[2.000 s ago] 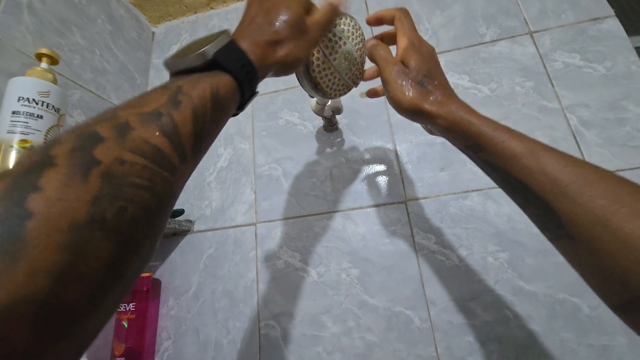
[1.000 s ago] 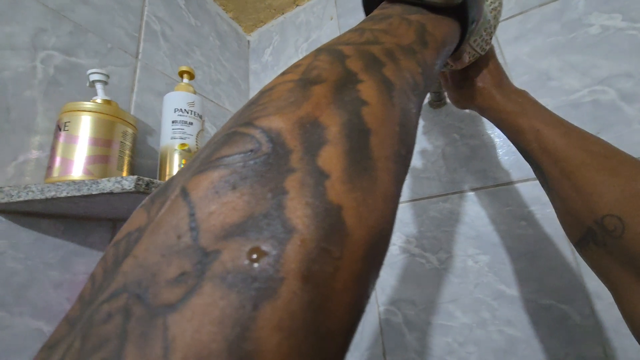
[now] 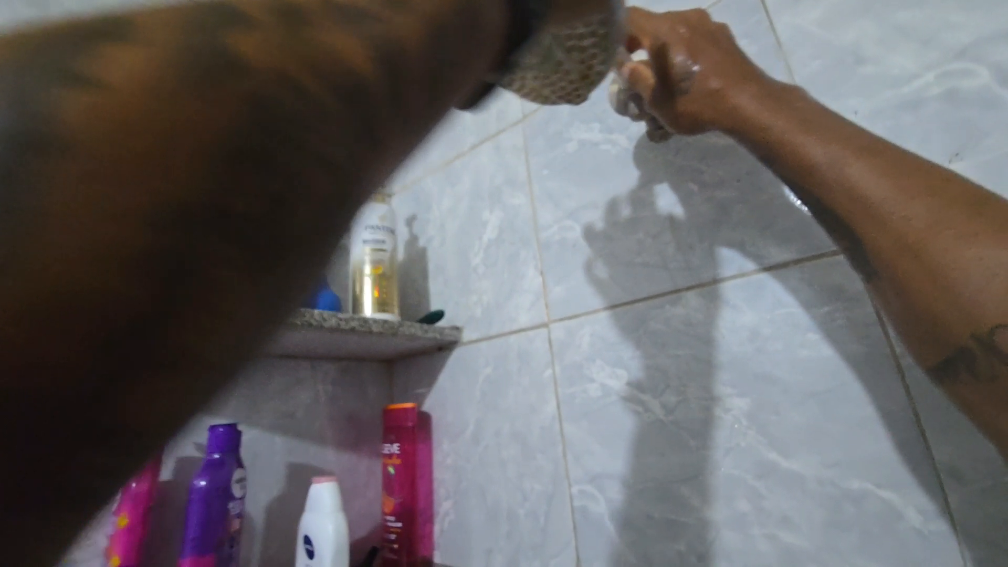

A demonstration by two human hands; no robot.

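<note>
A round shower head point(image 3: 563, 67) with a dotted, worn face is partly hidden by my left forearm and a dark wrist strap. Of my left hand point(image 3: 568, 9) only a small part shows at the top edge, beside the shower head; its fingers are out of sight. My right hand point(image 3: 685, 75) has its fingers curled at the pale shower pipe fitting point(image 3: 626, 98), just right of the shower head. Below this fitting, a short stub meets the tiled wall. My tattooed left forearm, blurred and close, covers the upper left.
A granite corner shelf point(image 3: 370, 335) holds a Pantene pump bottle point(image 3: 376, 264) and a blue item point(image 3: 325, 298). Lower stand a purple bottle point(image 3: 213, 504), a white Nivea bottle point(image 3: 323, 524), a magenta bottle point(image 3: 407, 488) and a pink one point(image 3: 132, 516). Grey marbled tiles point(image 3: 488, 236) line the wall.
Two seconds ago my right hand was apart from the fitting with fingers spread; now its fingers are curled at it. The view has shifted, bringing the lower bottles into sight.
</note>
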